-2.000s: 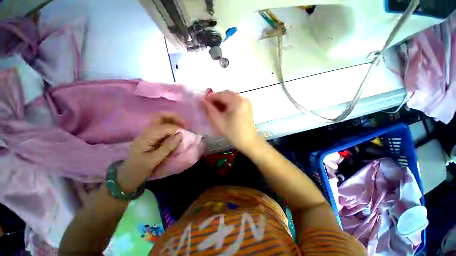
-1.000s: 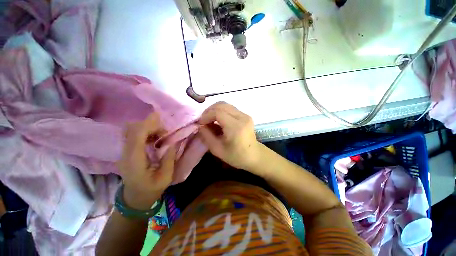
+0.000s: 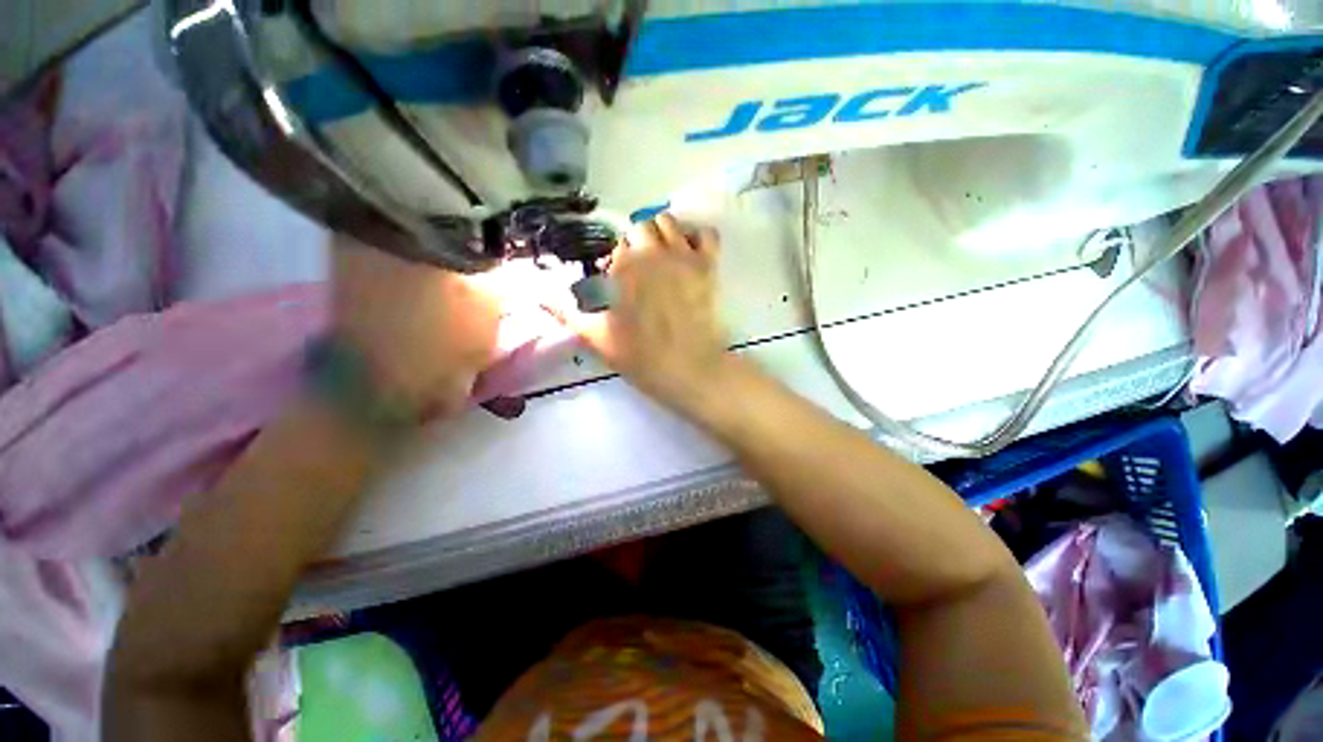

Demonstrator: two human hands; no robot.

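The pink garment piece (image 3: 160, 392) runs from the left across the white bed to the needle area (image 3: 544, 290) of the white sewing machine (image 3: 900, 109). My left hand (image 3: 414, 326) is blurred and lies on the cloth just left of the needle area. My right hand (image 3: 665, 297) is at the right of the needle area, fingers bent near the presser foot. Bright glare washes out the cloth between my hands, so the fingertips' grip and the cloth edge there are hard to see.
A beige cable (image 3: 871, 420) loops over the bed and its front edge (image 3: 624, 515). A blue basket (image 3: 1197, 507) with pink cloth and a white round cup (image 3: 1185, 702) stands at lower right. More pink cloth (image 3: 1259, 305) lies beyond the machine's right end. A green item (image 3: 363, 693) is at lower left.
Both hands have moved from the table's front edge up to the needle area, and the pink cloth has come with them. The view has shifted, showing more of the machine head.
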